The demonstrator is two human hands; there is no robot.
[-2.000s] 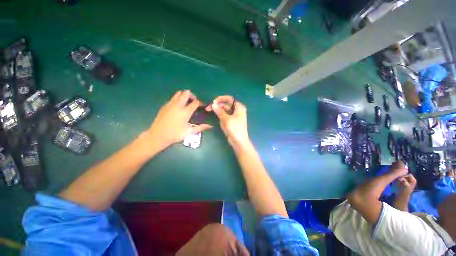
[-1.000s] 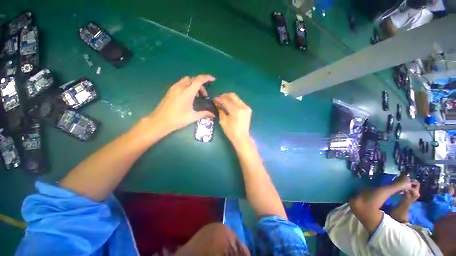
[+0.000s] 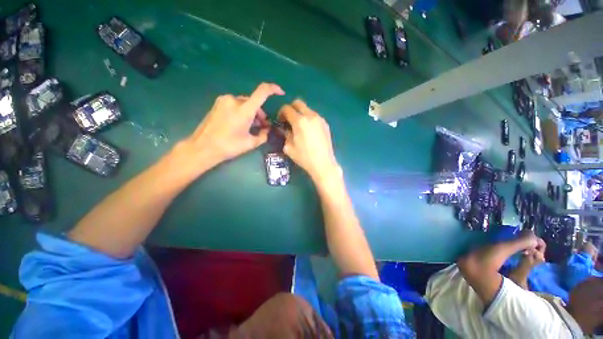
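Note:
An opened mobile phone [image 3: 277, 169] lies upright in view on the green mat, its silvery circuit board end towards me and its black end between my hands. My left hand [image 3: 231, 124] holds the black end from the left, thumb low and index finger raised above it. My right hand [image 3: 305, 138] is at the right side of the black end, fingers curled and bunched near its top. A small dark tip shows between the hands, too blurred to name. The right fingertips and what they pinch are mostly hidden.
Several opened phones [image 3: 94, 153] lie heaped at left, with a single phone [image 3: 134, 47] beyond them. Two phones [image 3: 376, 37] lie on the far side. A pale metal bar [image 3: 476, 71] crosses the upper right. Shiny clear bags [image 3: 455, 182] and a neighbouring worker's arms [image 3: 497, 257] are at right.
The board end of the phone came out from under my left hand and now points slightly right. My right hand moved up and curled closer over the black end. The view shifted a little.

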